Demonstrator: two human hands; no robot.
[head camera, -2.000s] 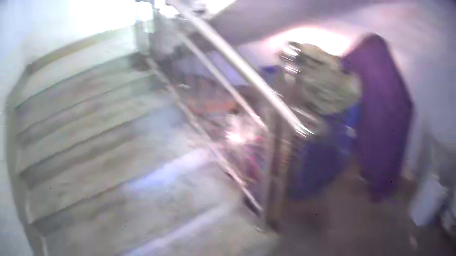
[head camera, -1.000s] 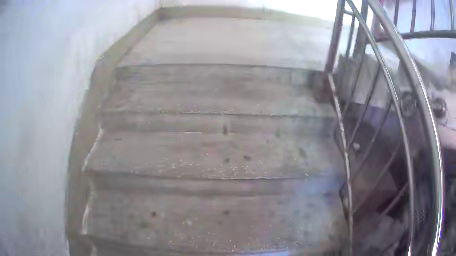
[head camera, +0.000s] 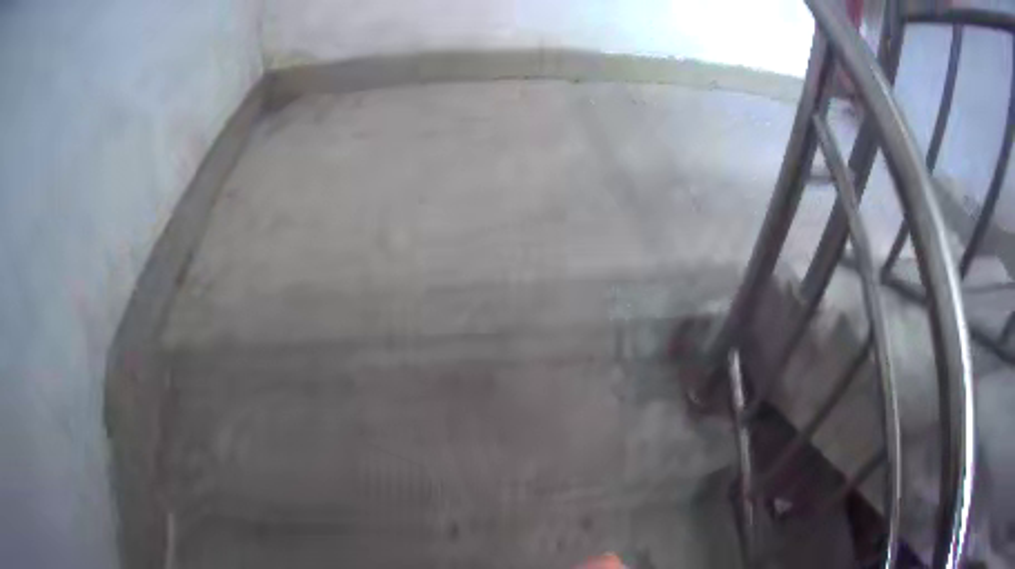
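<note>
Grey concrete stairs (head camera: 445, 433) lie nearest in front of me and lead up to a landing (head camera: 479, 189). A shiny curved metal handrail (head camera: 940, 256) runs along the right side. A small orange-red patch (head camera: 602, 561) shows at the bottom edge, cut off and blurred; I cannot tell what it is. Neither of my hands can be made out.
A pale bluish wall (head camera: 67, 278) with a grey skirting band (head camera: 167, 267) bounds the left side. A white wall (head camera: 534, 25) stands behind the landing. More metal railing (head camera: 946, 133) turns away at the upper right, with a dark gap below it.
The view has moved from beside the lower flight, up the stairs, closer to the landing. The blue and purple items behind the railing are out of view. The orange-red patch has appeared at the bottom.
</note>
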